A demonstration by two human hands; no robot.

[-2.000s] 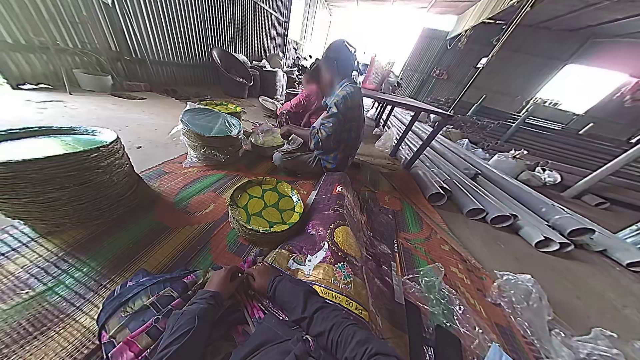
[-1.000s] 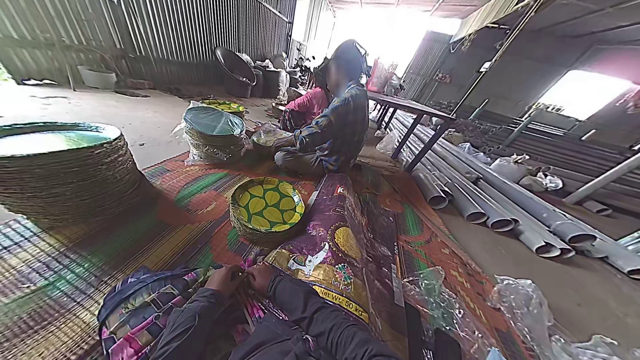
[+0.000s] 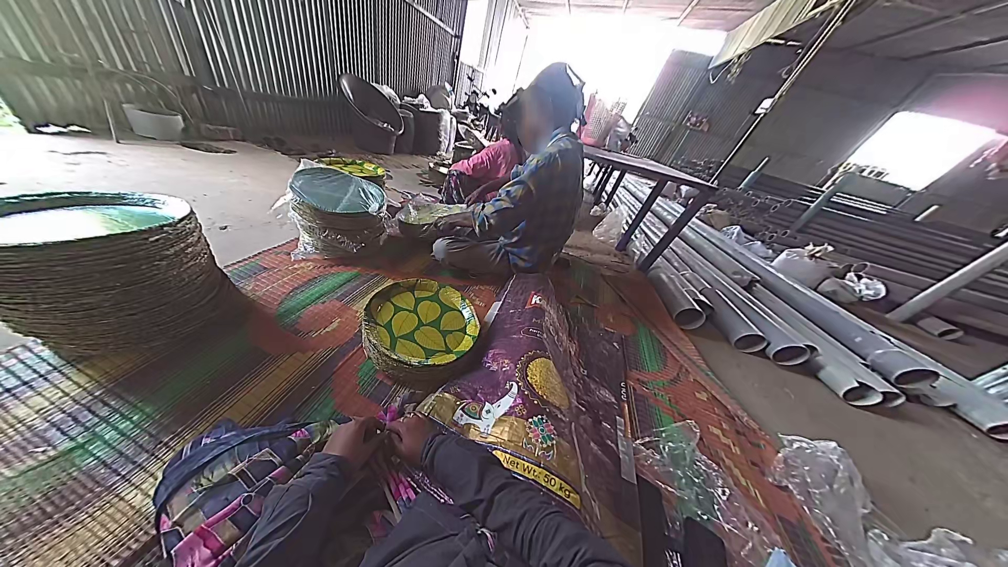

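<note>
My left hand (image 3: 354,442) and my right hand (image 3: 411,438) meet near the bottom middle, fingers bent around a small pink and purple piece (image 3: 389,415) that looks like fabric or strips. Which hand grips it is hard to tell. Beside my left forearm lies a woven checkered item with a dark blue rim (image 3: 228,480). More pink strips hang below my hands. Just beyond them stands a stack of round plates (image 3: 423,321), its top one green with yellow leaf shapes. It touches a purple printed sack (image 3: 520,370) laid flat on the patterned mat (image 3: 307,315).
A tall stack of round plates (image 3: 102,276) is at left, a plastic-wrapped stack (image 3: 337,209) farther back. Two people sit ahead, one in a checked shirt (image 3: 531,209). Metal-coloured pipes (image 3: 787,315) and a table (image 3: 650,165) are at right; clear plastic (image 3: 823,472) lies near right.
The person in the checked shirt was bent toward the other person and now sits more upright, arms reaching left. My hands stay together in nearly the same place.
</note>
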